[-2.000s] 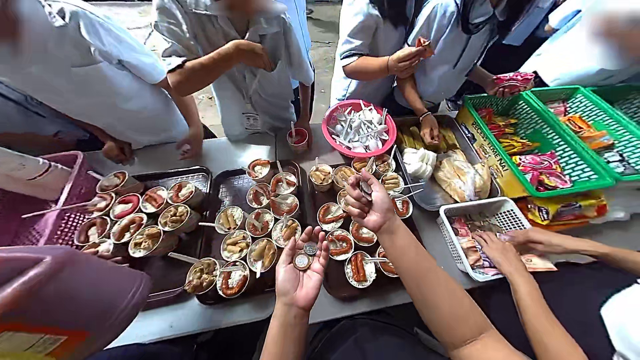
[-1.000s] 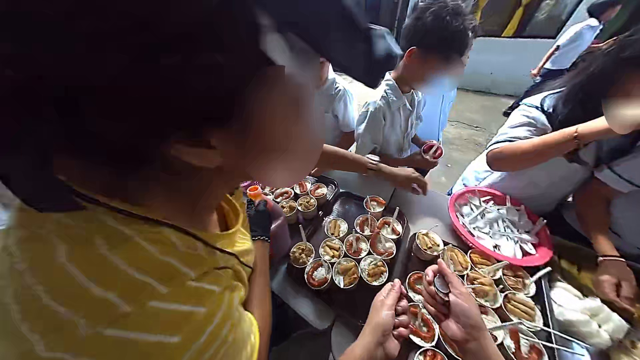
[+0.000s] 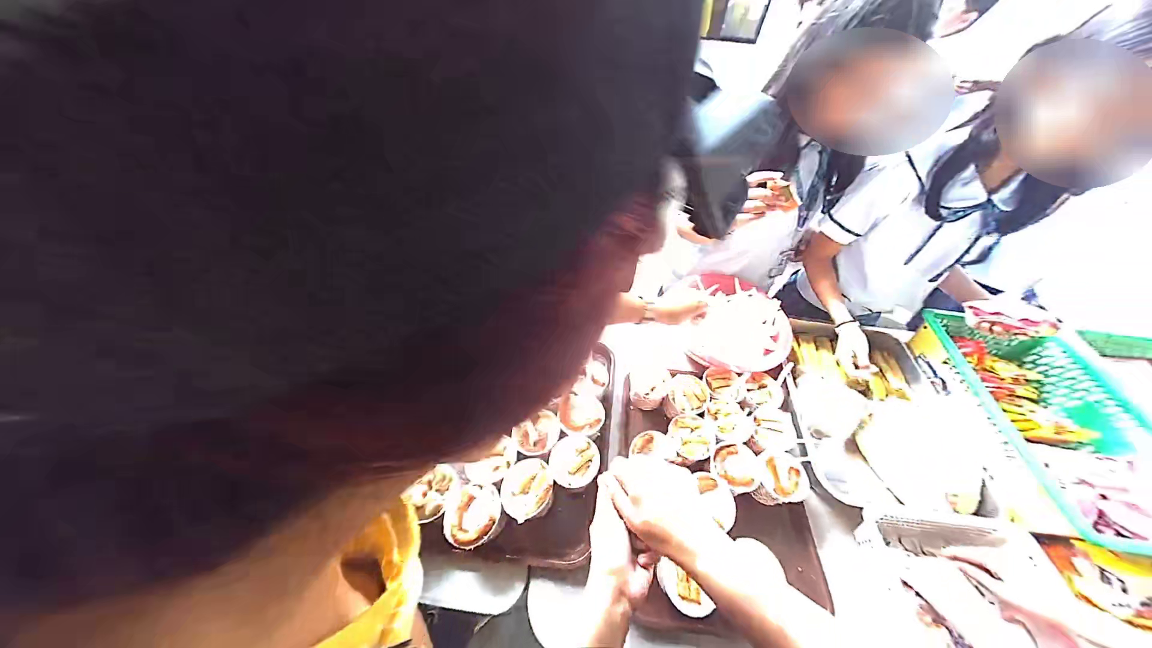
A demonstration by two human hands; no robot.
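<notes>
My left hand (image 3: pixel 614 553) and my right hand (image 3: pixel 661 508) are pressed together at the lower middle, above the right dark tray (image 3: pixel 796 562). Their fingers overlap, and whatever lies between them is hidden; the picture is overexposed there. Cups of food (image 3: pixel 688 396) stand in rows on that tray, several with sticks or spoon handles poking out. One cup (image 3: pixel 686 585) is just beside my hands, below the right one. More filled cups (image 3: pixel 526 489) stand on the left dark tray (image 3: pixel 562 531), partly hidden by a person's head.
A person in yellow (image 3: pixel 396 558) blocks the left side. Behind the trays is a pink basin (image 3: pixel 738 328) of white utensils. To the right are a metal tray (image 3: pixel 886 346), a green basket (image 3: pixel 1017 378) of packets and a white basket (image 3: pixel 954 531) with another person's hands over it. People in white shirts stand opposite.
My hands, apart two seconds ago with coins in the left palm, are now together. The person in yellow, seen at left one second ago, now covers much more of the view. The view has turned.
</notes>
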